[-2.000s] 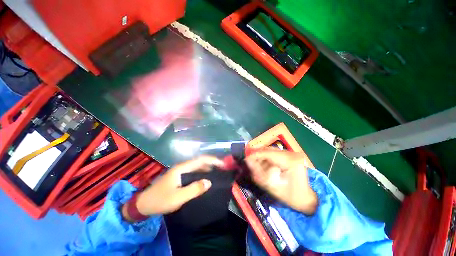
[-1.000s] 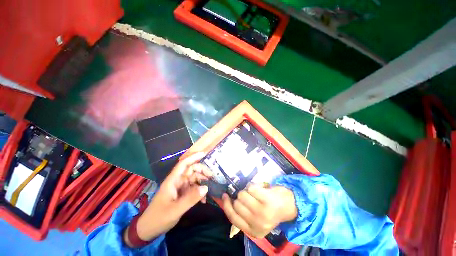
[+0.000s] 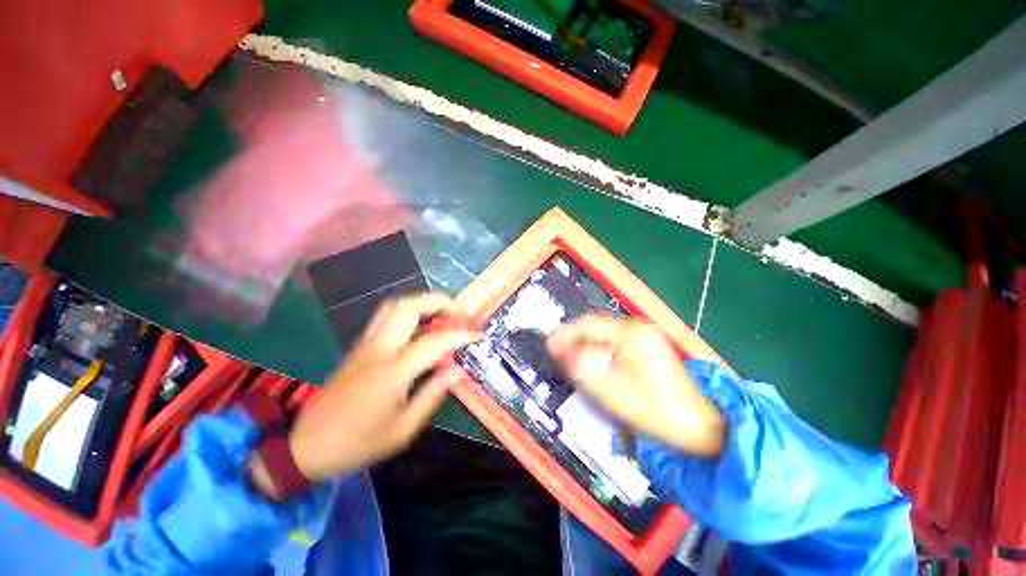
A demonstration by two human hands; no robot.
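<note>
The opened tablet [image 3: 596, 433] lies in its red frame [image 3: 520, 453] at the bench's front edge, with silvery-white parts showing inside. My right hand [image 3: 647, 377] is over the tablet, blurred, with its fingertips at a small black piece [image 3: 529, 351] on the circuit board; whether it grips the piece is unclear. My left hand [image 3: 377, 388] is at the frame's left edge, fingers bent and partly apart; what is under its fingers is hidden. Black adhesive pieces [image 3: 366, 273] lie in a row on the bench, partly covered by my left hand.
Another framed tablet [image 3: 540, 70] lies beyond the chipped white edge [image 3: 506, 144]. A grey post [image 3: 878, 141] stands at right. Stacked red frames [image 3: 956, 416] are at right, more with an opened tablet [image 3: 68, 394] at lower left. A dark block [image 3: 135, 141] is at upper left.
My right hand has moved up over the tablet's board, and my left hand has moved up and left. The framed tablet shows more fully. The slim tool tip seen below my right hand no longer shows.
</note>
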